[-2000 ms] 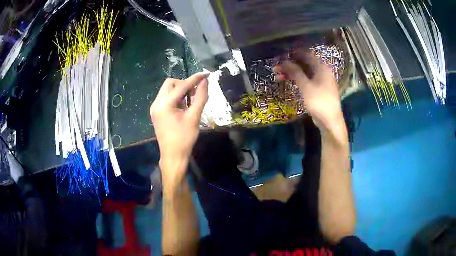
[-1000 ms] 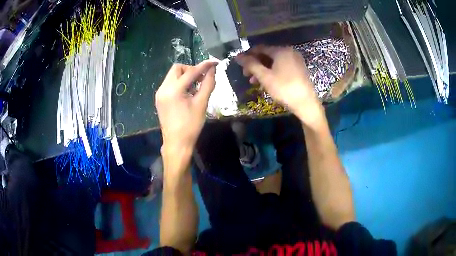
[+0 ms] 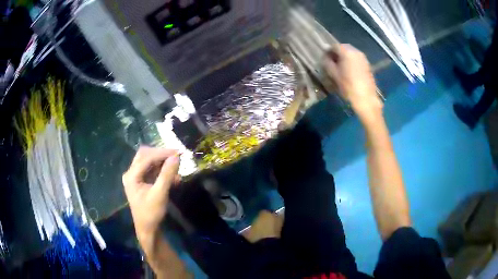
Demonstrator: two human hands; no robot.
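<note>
My left hand (image 3: 150, 185) is at the bench edge, left of the parts tray, thumb and index fingertips close together beside a bright white sheet (image 3: 187, 161); whether something thin is between them cannot be told. My right hand (image 3: 349, 76) is blurred, fingers bent over the right wire bundle (image 3: 310, 41); its grip cannot be made out. The tray (image 3: 295, 109) holds a heap of tiny silver pieces (image 3: 262, 92) with yellow pieces (image 3: 232, 146) at the near edge.
A grey machine (image 3: 218, 38) with a dark button panel and green light stands behind the tray, its pale column (image 3: 123, 54) to the left. White-sleeved wires (image 3: 52, 180) lie far left, more white strips (image 3: 390, 38) far right. A person's dark legs show at right.
The view has turned and shifted to the right. My right hand has gone from the work point beside the left fingertips to the right wire bundle. My left hand stays pinched near the white sheet.
</note>
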